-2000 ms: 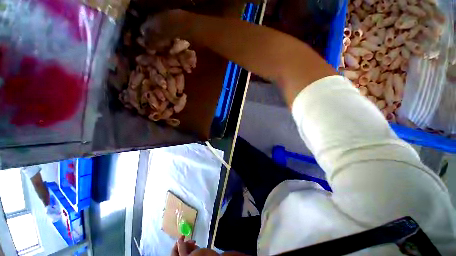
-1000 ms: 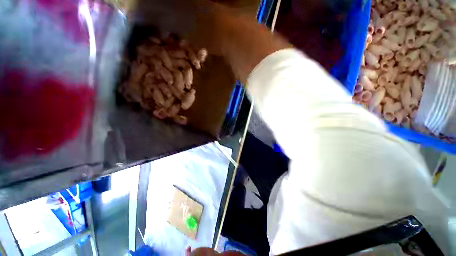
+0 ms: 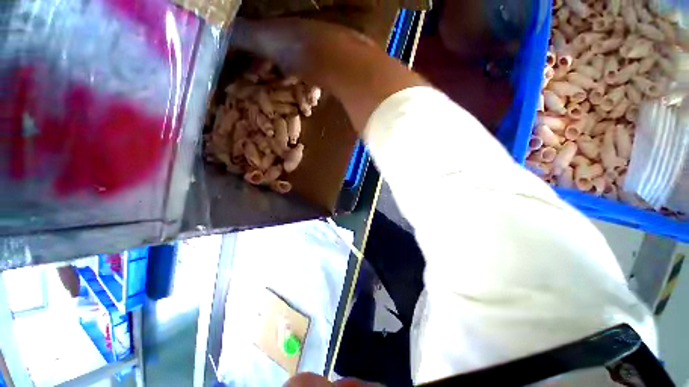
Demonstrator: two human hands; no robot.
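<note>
Pale peach hollow limb parts (image 3: 264, 132) lie heaped in an open brown carton (image 3: 325, 151) at upper centre. My right hand (image 3: 276, 45) reaches over the heap inside the carton, past a white sleeve. It is dark and blurred, and its fingers are hidden, so I cannot tell whether it holds a part. My left hand (image 3: 325, 380) is cut off by the bottom edge; only a small part shows. It is just below a tan cardboard pad (image 3: 276, 329) with a bright green round cap (image 3: 291, 345), on a white sheet (image 3: 257, 264).
A blue bin (image 3: 604, 208) at upper right holds many pale limbs and a ribbed whitish bag (image 3: 657, 155). A dark bin stands beside it. Grey plastic with red parts beneath (image 3: 113, 147) fills the upper left. Blue trays (image 3: 136, 280) stand beyond, lower left. A black strap crosses lower right.
The view has shifted. My right forearm is still over the carton, with more of the sleeve in view than at first. My left hand has gone from beside the green cap to the bottom edge.
</note>
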